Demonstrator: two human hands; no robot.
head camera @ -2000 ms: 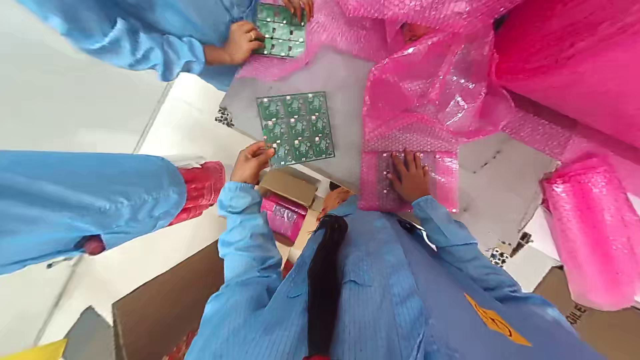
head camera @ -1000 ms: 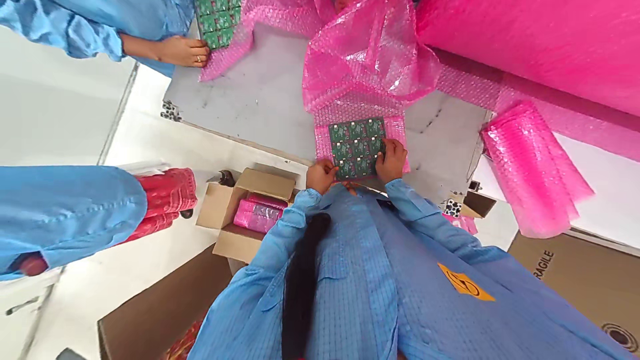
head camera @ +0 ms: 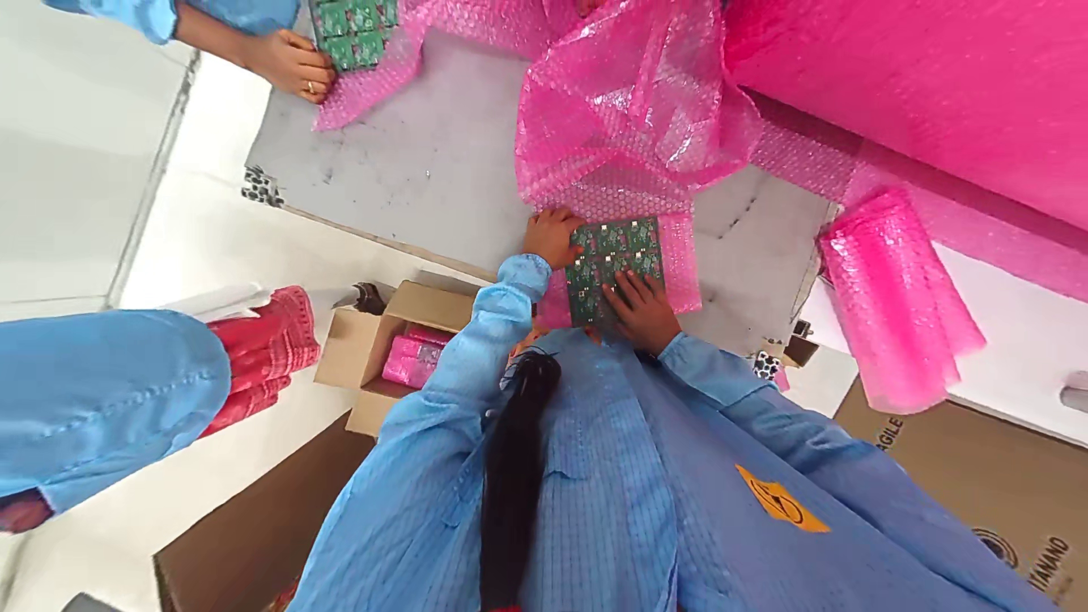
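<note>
A green printed circuit board panel [head camera: 614,248] lies flat on pink bubble wrap [head camera: 677,255] near the table's front edge. My left hand [head camera: 554,237] rests at the panel's upper left corner, its fingers over the edge of panel and wrap. Spread over the lower right of the panel is my right hand [head camera: 643,311], fingers apart and palm down. The wrap runs back from the panel into a loose, crumpled sheet [head camera: 629,110]. Whether the left fingers pinch the panel cannot be made out.
Across the grey table [head camera: 442,161], a co-worker's hand [head camera: 293,65] touches another green circuit board panel [head camera: 353,32] on bubble wrap. A bubble wrap roll [head camera: 892,297] lies at right. An open cardboard box [head camera: 429,302] holds pink-wrapped packets [head camera: 412,359]. Another person's blue sleeve [head camera: 110,399] is at left.
Two seconds ago the panel was in my left hand, left of the wrap; since one second ago it lies on the wrap. My left hand has moved up along its side, my right down onto its face.
</note>
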